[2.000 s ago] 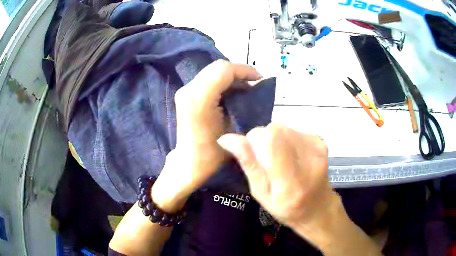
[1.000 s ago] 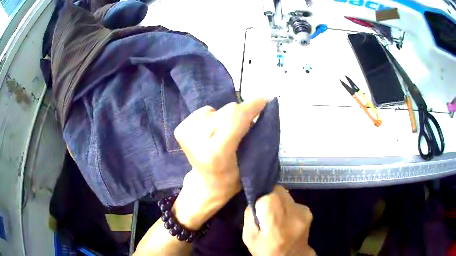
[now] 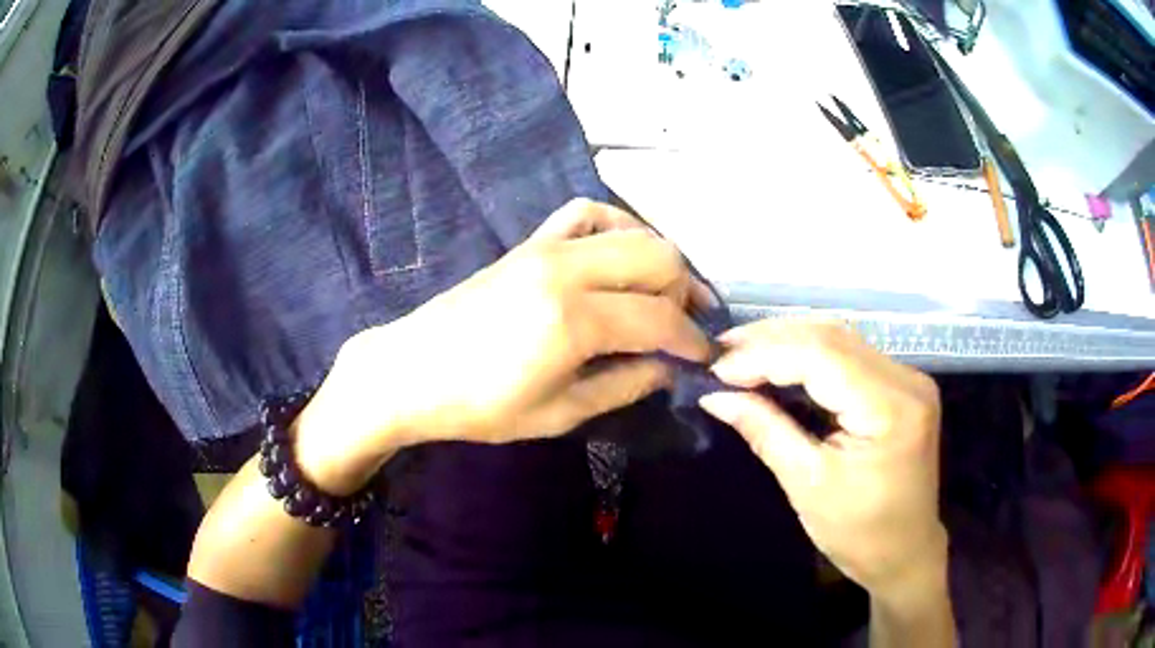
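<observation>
The dark blue garment (image 3: 291, 190) lies over the left part of the table, with pale stitch lines showing and its striped lining (image 3: 127, 76) at the upper left. My left hand (image 3: 545, 336), with a dark bead bracelet at the wrist, is closed on the garment's edge just in front of the table edge. My right hand (image 3: 842, 437) pinches a small corner of the same cloth between thumb and forefinger, close to the left fingertips. The cloth between the hands is partly hidden by the fingers.
On the white table (image 3: 747, 209) lie orange-handled thread snips (image 3: 877, 158), a black smartphone (image 3: 909, 89), an orange-brown stick (image 3: 998, 203) and black shears (image 3: 1045, 241). A ruler strip (image 3: 912, 339) runs along the front edge. Part of a blue crate (image 3: 108, 595) shows at lower left.
The view has shifted, so the table things sit higher in the picture. My right hand has come up from below to the left fingertips, and the stretched cloth is now bunched between them.
</observation>
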